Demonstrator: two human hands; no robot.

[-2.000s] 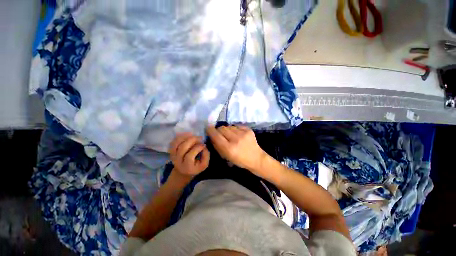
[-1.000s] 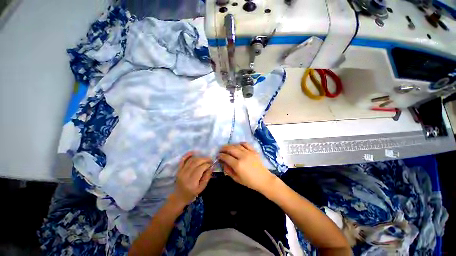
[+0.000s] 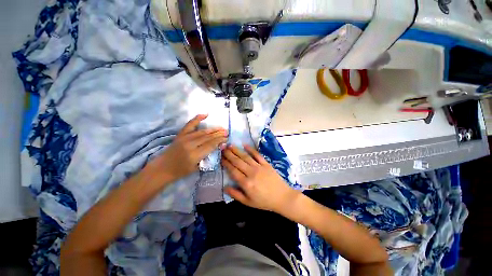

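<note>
A garment piece of thin pale blue floral fabric lies wrong side up on the machine table, under the presser foot and needle, where the light is very bright. A seam runs from the foot toward me. My left hand lies on the cloth left of the seam, fingers pointing to it just below the foot. My right hand lies on the cloth at the seam, fingertips near my left fingertips. Whether the fingers pinch the cloth edge is hard to tell.
The white sewing machine with a blue stripe stands above the cloth. Scissors with yellow and red handles and a red-handled tool lie on the bed. A ruler strip runs along the front. A floral heap sits lower right.
Both hands have moved from the table's front edge up toward the presser foot, my left hand more so. The cloth at left is more wrinkled, and the ruler strip now shows between the hands. The view has shifted.
</note>
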